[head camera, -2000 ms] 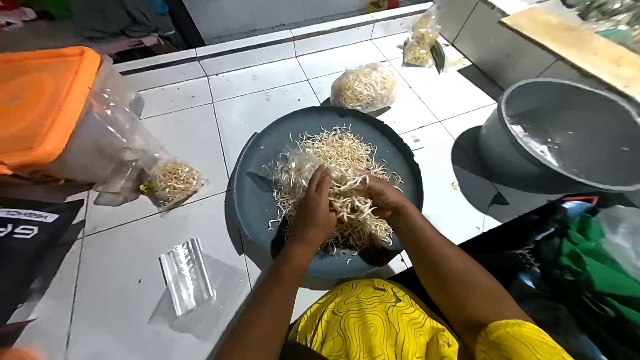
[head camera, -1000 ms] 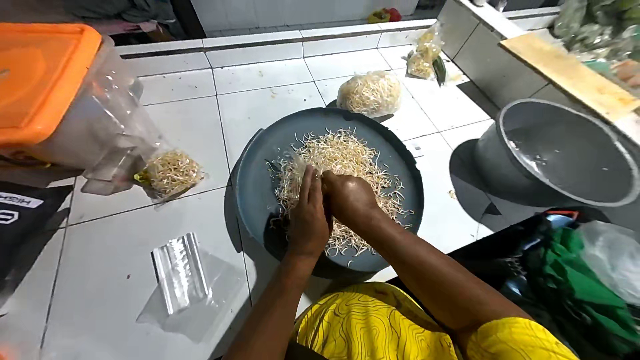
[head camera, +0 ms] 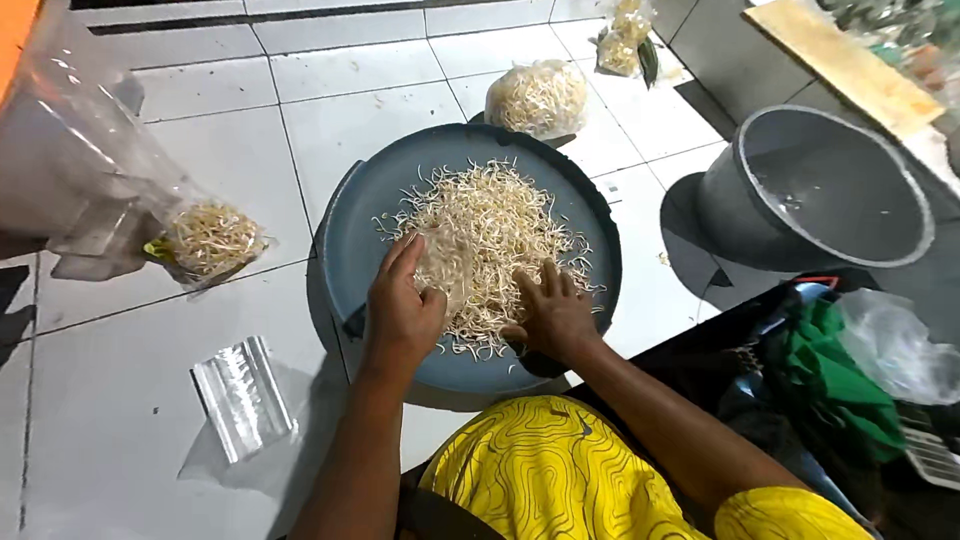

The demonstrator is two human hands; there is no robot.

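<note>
A heap of bean sprouts [head camera: 495, 225] lies on a round blue-grey plastic tray [head camera: 465, 375] on the tiled floor. My left hand [head camera: 409, 300] holds a clear plastic bag [head camera: 444, 262] at the heap's left side, its fingers curved around it; how full the bag is cannot be told. On the right side of the heap, my right hand [head camera: 555, 315] rests with fingers spread on the sprouts, gripping nothing that shows. A filled clear bag of sprouts [head camera: 536, 99] sits just beyond the tray. Flat clear plastic bags [head camera: 246, 399] lie on the tiles to the left.
A grey bucket [head camera: 814, 187] stands at the right, below a ledge with a wooden board [head camera: 847, 64]. Left is a smaller bag of sprouts [head camera: 214, 240] beside a large translucent container [head camera: 67, 165]. Another small bag [head camera: 626, 37] lies far back. Green fabric [head camera: 832, 375] is at lower right.
My hands were close together over the sprouts; now they are apart, the right one spread on the heap's right side. The clear bag has stayed with my left hand.
</note>
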